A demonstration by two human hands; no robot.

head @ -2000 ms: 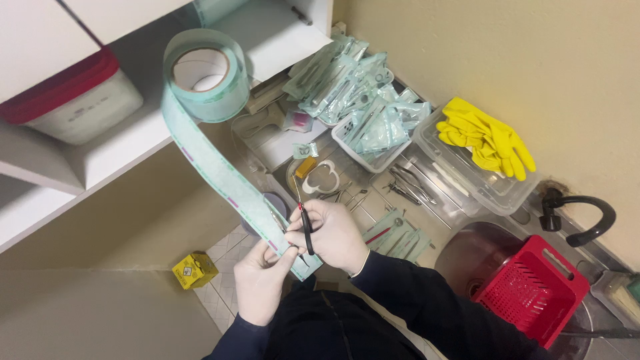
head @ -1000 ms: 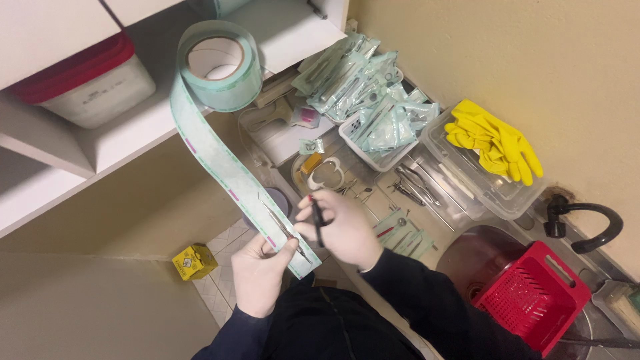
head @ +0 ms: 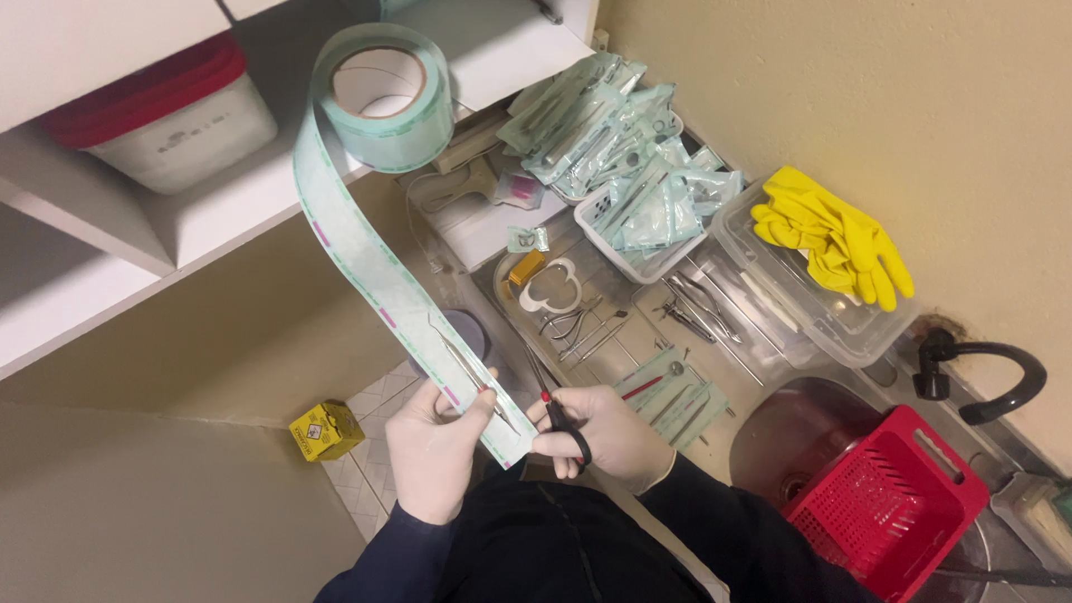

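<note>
A strip of sterilization pouch film [head: 368,268] hangs from its roll [head: 389,100] on the white shelf down to my hands. My gloved left hand [head: 440,440] pinches the strip near its end, thumb on top, against a thin double-ended metal dental instrument [head: 458,356] that lies along the film. In my gloved right hand [head: 599,431] are scissors with black and red handles [head: 565,427], blades pointing up and away beside the strip. Fingertips of that hand touch the strip's edge close to its cut end.
Baskets of pouched instruments [head: 641,260] stand behind the steel tray with loose pliers [head: 569,322]. Yellow rubber gloves [head: 837,239] lie on a clear plastic box [head: 854,343]. A red basket [head: 888,502] sits in the sink [head: 779,419] by a black faucet [head: 988,347]. A yellow carton [head: 327,430] is at left.
The right hand has moved from over the strip to its right edge near the end, and the scissors now point away. The instrument on the film shows more plainly.
</note>
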